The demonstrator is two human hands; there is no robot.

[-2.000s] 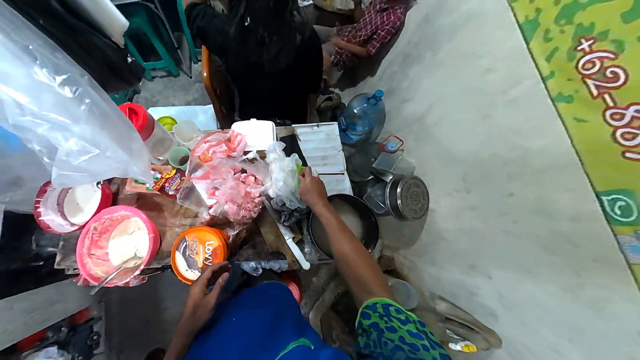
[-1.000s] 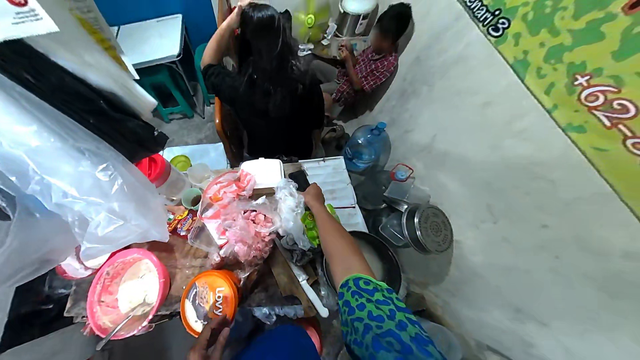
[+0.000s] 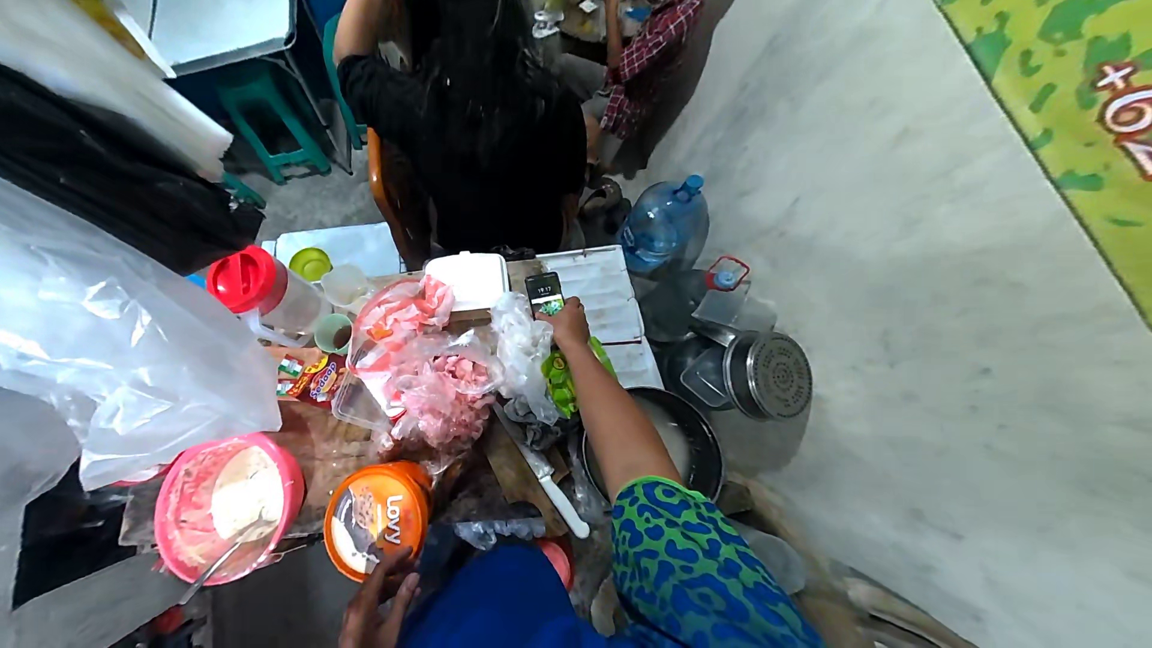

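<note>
My right hand [image 3: 567, 322] reaches across the table to a smartphone [image 3: 544, 293] with its screen lit, and its fingers touch the phone's near end. Whether they grip it I cannot tell. Under that forearm lies a green packet [image 3: 560, 385], with a crumpled clear plastic bag [image 3: 520, 346] to its left. Close to my body, my left hand [image 3: 387, 594] is beside the rim of an orange tub [image 3: 396, 504], fingers partly spread. A pink bowl [image 3: 292, 481] of white powder with a spoon [image 3: 211, 571] stands left of the tub. A white-handled knife [image 3: 562, 504] lies on a wooden board.
Pink and clear bags [image 3: 441, 396] fill the table's middle, near a white foam box [image 3: 468, 281] and a red-lidded jug [image 3: 247, 281]. A dark pan [image 3: 693, 432] sits under my right arm. A water bottle [image 3: 666, 225] and metal-lidded container [image 3: 778, 376] stand right. A person [image 3: 486, 117] sits beyond.
The phone's lit screen now shows beyond my right hand, which was nearer the green packet two seconds ago. My left hand stays near the orange tub. The view has shifted.
</note>
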